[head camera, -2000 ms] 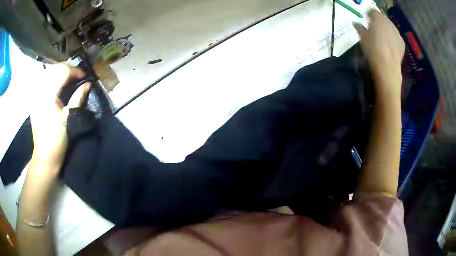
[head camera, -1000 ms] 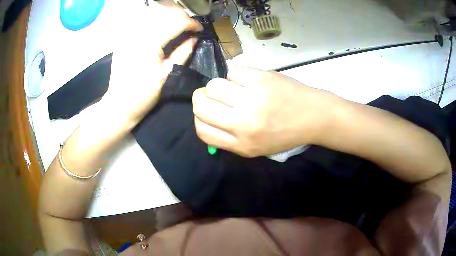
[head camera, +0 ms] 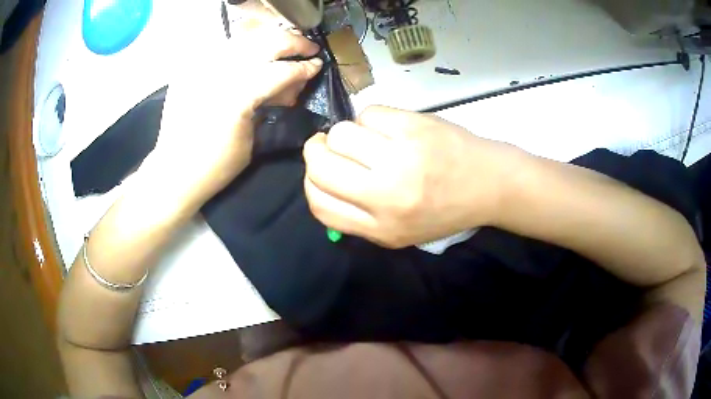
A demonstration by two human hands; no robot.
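Note:
The large matte black cloth (head camera: 312, 273) lies over the table's front edge and the lap. A short glossy black strip (head camera: 321, 101) runs up toward the needle area (head camera: 312, 27). My left hand (head camera: 265, 78) holds the strip's upper end between thumb and fingers beside the needle area. My right hand (head camera: 382, 175) is closed at the strip's lower end, over the cloth. A green tip pokes out below its curled fingers; the rest of that tool is hidden in the hand. A white label (head camera: 446, 242) shows partly below the right hand.
A tan plate (head camera: 351, 61) and a ribbed knob (head camera: 412, 44) are right of the needle area. A loose black piece (head camera: 117, 148), a pale ring (head camera: 53, 119) and a light-blue rounded object (head camera: 115, 23) lie at left. The table's wooden edge (head camera: 31, 195) curves along the left.
The right hand has come from the table's far right end to the strip, now with a green-tipped tool. The view has shifted left. In the last second, the left fingers have moved slightly.

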